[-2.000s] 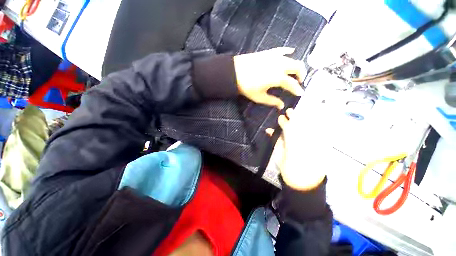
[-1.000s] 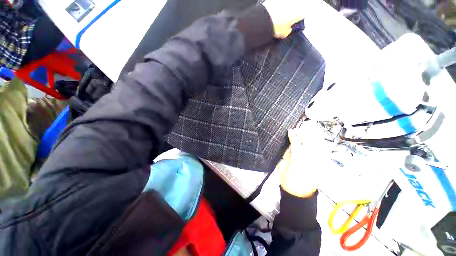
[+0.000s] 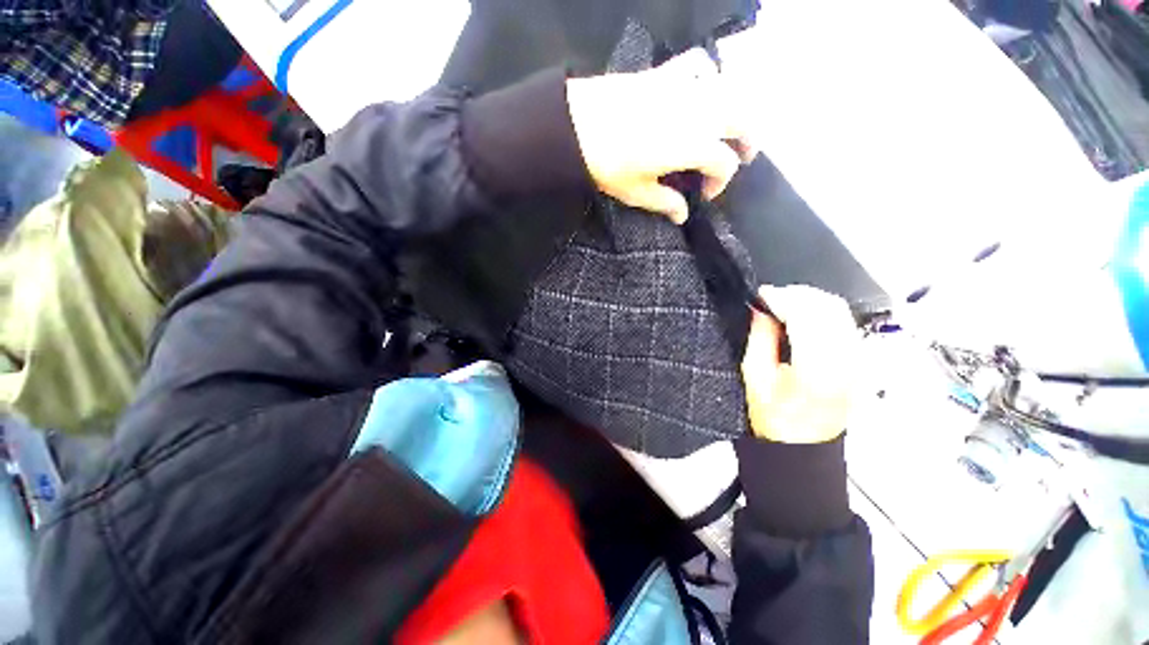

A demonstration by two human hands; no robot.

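The dark checked fabric with pale grid lines lies in front of me at the table's front edge, left of the needle area. My left hand grips its black folded edge near the top, fingers closed. My right hand pinches the lower part of the same black edge, which is stretched between both hands. Plain black fabric shows beside the checked cloth, partly under my left sleeve.
The sewing machine's presser foot area is right of my right hand. Scissors with yellow and red-orange handles lie at the lower right. A red stool and olive cloth are at the left. Dark garments are at the upper right.
My left hand has come down and towards my right hand. The checked fabric is now away from the needle area, with its black edge held up between both hands.
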